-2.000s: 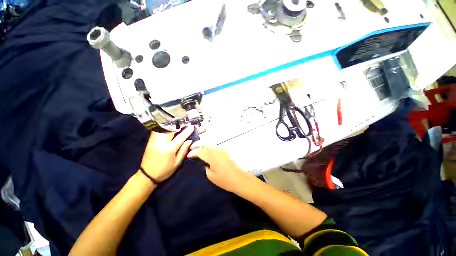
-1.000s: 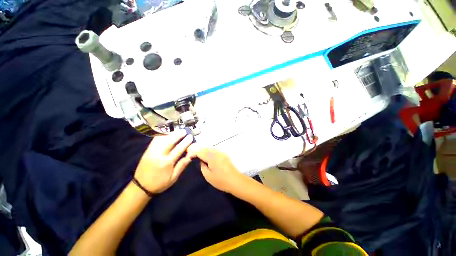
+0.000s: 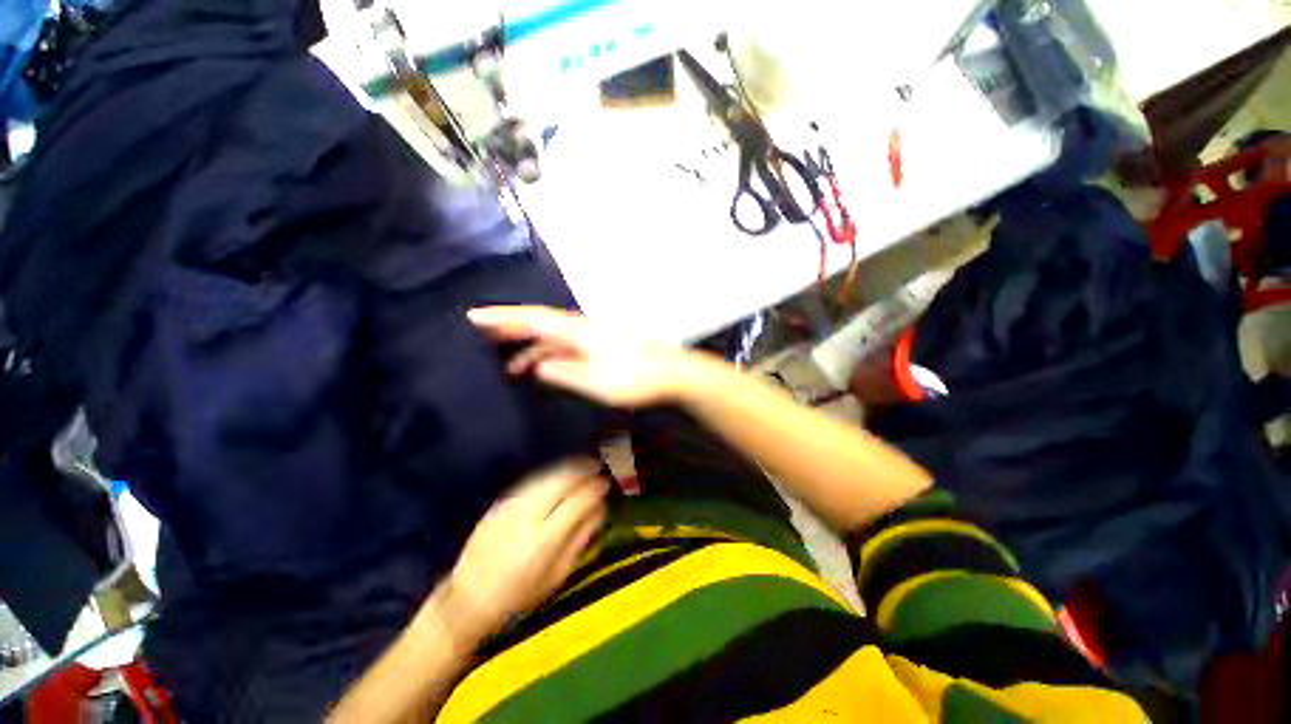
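The dark navy garment piece (image 3: 269,354) is spread over the left side and the lap. My left hand (image 3: 535,545) is near the body at the garment's lower edge, its fingers curled and blurred; whether it grips cloth is unclear. My right hand (image 3: 588,357) lies over the cloth left of the table's front edge, fingers bent and pointing left; its grip is also unclear. The sewing machine's needle area (image 3: 503,142) is at the top, above both hands. A small pale and red patch (image 3: 620,464) shows between the hands.
Black-handled shears (image 3: 765,177), a red slim tool (image 3: 835,212) and a short red-orange stick (image 3: 895,156) lie on the white table (image 3: 637,255). More navy cloth (image 3: 1062,410) is heaped at right beside a red stool or basket (image 3: 1225,205).
The view has tilted down, so the machine has moved up and partly out of frame. Both hands have left the needle area; my left hand is lower, near the body. The cloth has shifted.
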